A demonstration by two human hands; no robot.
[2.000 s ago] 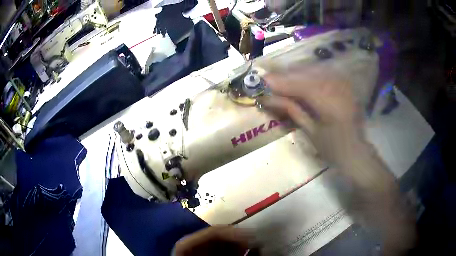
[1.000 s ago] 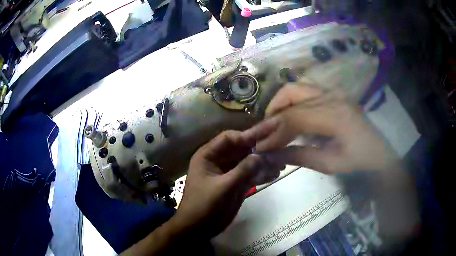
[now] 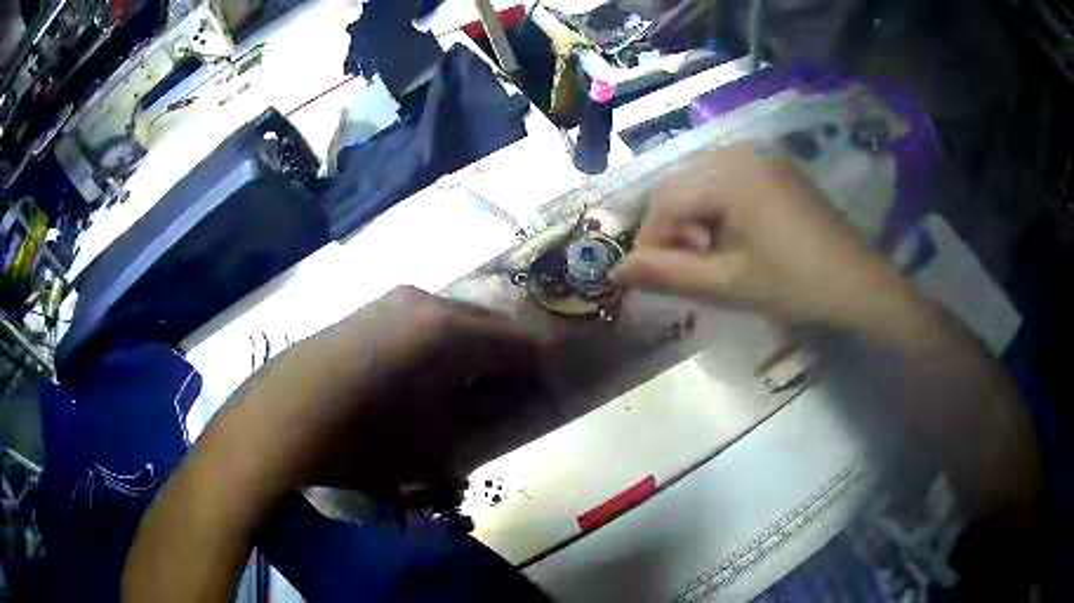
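Note:
The off-white machine head (image 3: 695, 289) lies across the middle, blurred. The round metal fitting (image 3: 589, 262) with a raised centre sits on its top. My right hand (image 3: 724, 242) is at the fitting's right side, fingertips pinched; whether they hold anything small does not show. My left hand (image 3: 471, 353) is blurred over the machine head, left of and below the fitting; its fingers and any thing in them cannot be made out. A dark navy denim piece (image 3: 389, 560) lies at the needle end, partly under my left forearm. The needle area is mostly hidden.
A dark denim pile (image 3: 112, 459) with pale stitch lines is at far left. A long black box-like object (image 3: 200, 242) and dark fabric (image 3: 430, 147) lie behind the machine. A dark thread cone with a pink top (image 3: 595, 130) stands behind. A printed ruler scale (image 3: 771, 530) runs along the front edge.
My hands were together in front of the fitting and are now apart. My right hand has moved up to the fitting's side, my left hand up and left over the machine. The view has shifted.

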